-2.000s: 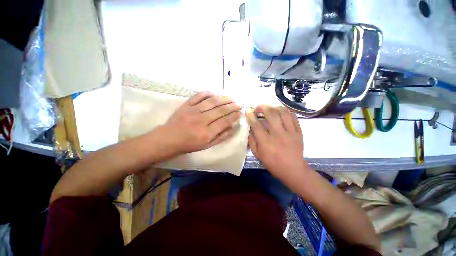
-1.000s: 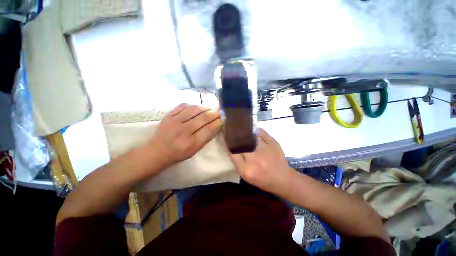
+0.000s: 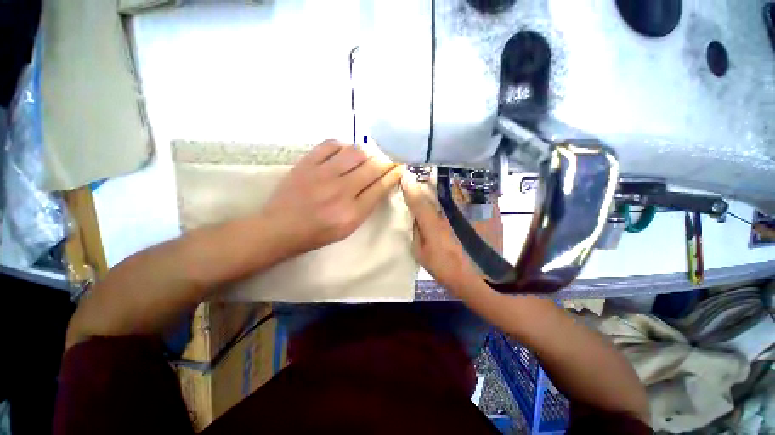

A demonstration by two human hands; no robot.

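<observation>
A smooth cream-beige fabric panel (image 3: 357,268) lies under my hands, its lower edge over the table's front edge. A speckled tan backing strip (image 3: 234,154) shows along its far edge. My left hand (image 3: 336,191) presses flat on the panel, fingertips near the needle area. My right hand (image 3: 433,229) is at the panel's right edge, fingertips close to the left ones; it is partly hidden by the sewing machine's shiny guard (image 3: 565,217). The white sewing machine head (image 3: 463,93) stands just beyond the fingers. The needle itself cannot be made out.
Flat beige panels (image 3: 89,102) and a clear plastic bag (image 3: 34,187) lie at left. Green scissors (image 3: 639,217) are mostly hidden behind the machine; snips (image 3: 694,246) lie farther right. Below are a cardboard box (image 3: 238,353), blue crate (image 3: 518,374) and crumpled beige heap (image 3: 680,365).
The camera view has shifted, so the machine head and guard stand differently in the picture. The yellow scissor handle is now hidden. Both hands remain at the panel near the needle area.
</observation>
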